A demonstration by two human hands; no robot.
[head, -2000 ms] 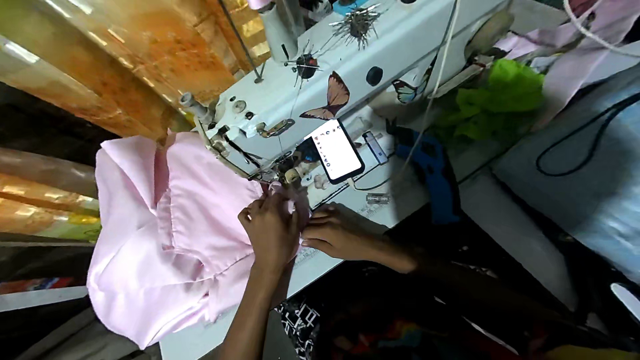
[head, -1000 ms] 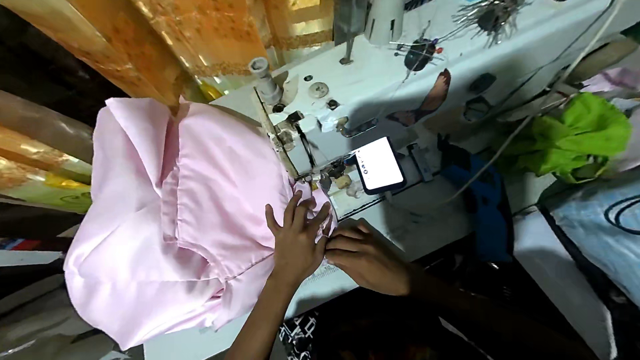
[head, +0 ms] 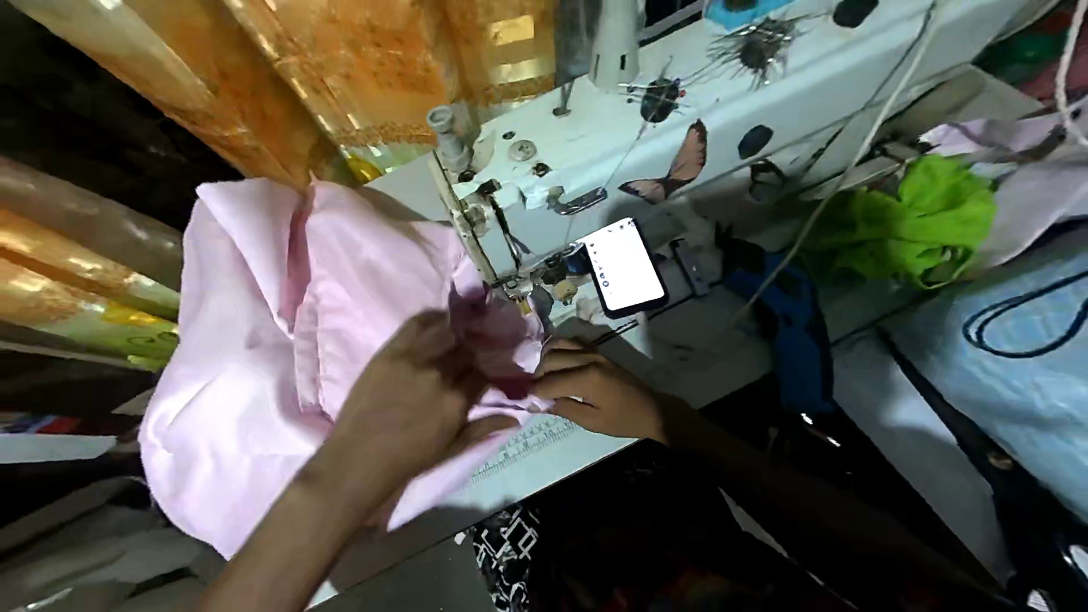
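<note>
Pink fabric [head: 246, 365] lies in a large heap over the left of the sewing table and runs up to the needle area of a white sewing machine [head: 552, 153]. My left hand [head: 416, 382] grips a raised, bunched part of the cloth just in front of the presser foot. On the right, my right hand [head: 595, 391] pinches the edge of the same fabric between thumb and fingers. The needle tip is hidden among the cloth and metal parts. A lit phone [head: 625, 268] rests against the machine, right of the needle area.
Dark-handled scissors [head: 994, 459] lie at the lower right by a light blue bag or cloth [head: 1011, 340]. Bright green fabric [head: 918, 221] and a blue tool-like object [head: 795, 331] sit right of the phone. Orange curtains [head: 365, 68] hang behind. A white cord crosses the machine.
My left hand, spread flat on the cloth a second ago, is now raised and gripping it in a bunch. The cloth edge near the needle has been lifted.
</note>
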